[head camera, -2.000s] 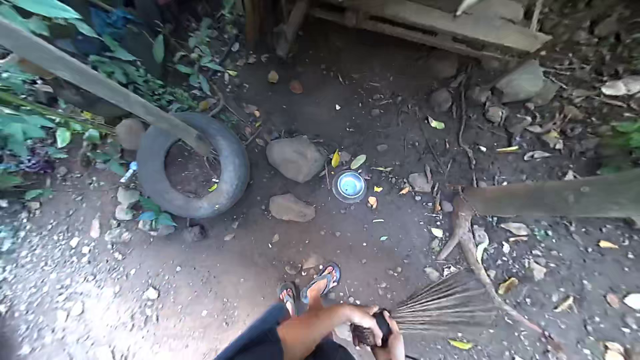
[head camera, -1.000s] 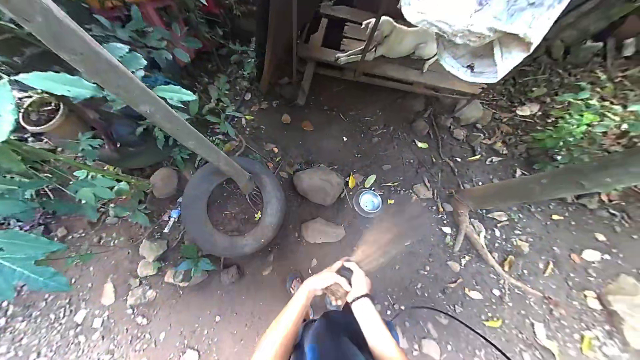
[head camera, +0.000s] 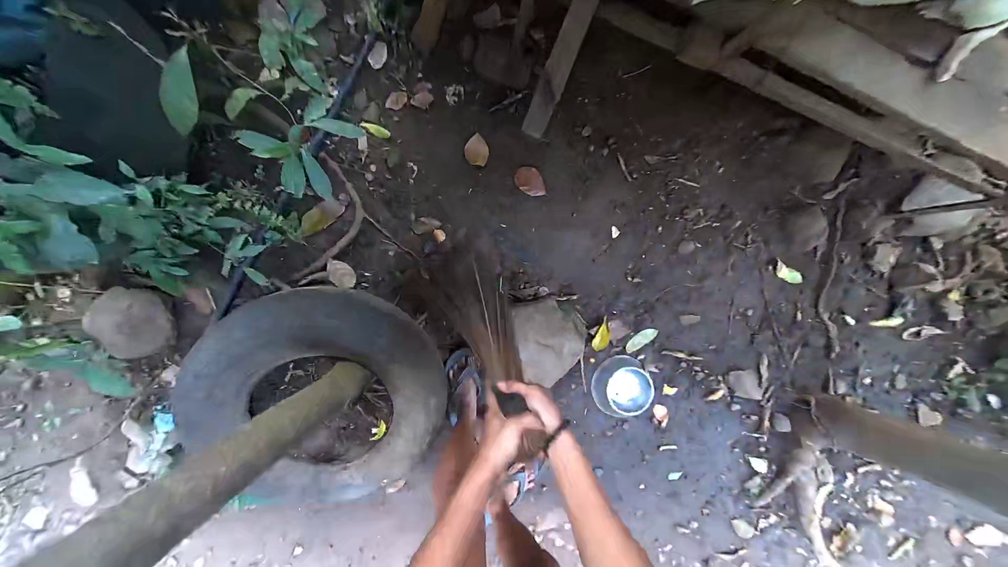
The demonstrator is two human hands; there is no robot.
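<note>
A stick broom point(head camera: 492, 331), its bristles blurred, points away from me over the dark soil beside a large stone point(head camera: 547, 339). Both my hands grip its bound handle end: my left hand point(head camera: 504, 433) is on the near left side, and my right hand point(head camera: 543, 405), with a dark band at the wrist, is on the right. A round metal bowl point(head camera: 623, 386) rests on the ground to the right of my hands. Fallen brown leaves point(head camera: 529, 181) lie beyond the bristles.
An old tire point(head camera: 315, 315) lies at the left around a slanting wooden post point(head camera: 205, 472). Leafy plants point(head camera: 71, 205) grow at the upper left. A low wooden bench point(head camera: 787, 79) stands at the upper right. Another trunk point(head camera: 906, 449) and roots are at the right. My sandalled feet are just behind the broom.
The broom has swung from the right side to straight ahead, near the tire and the stone. Both hands stay on it. The view has moved closer to the ground.
</note>
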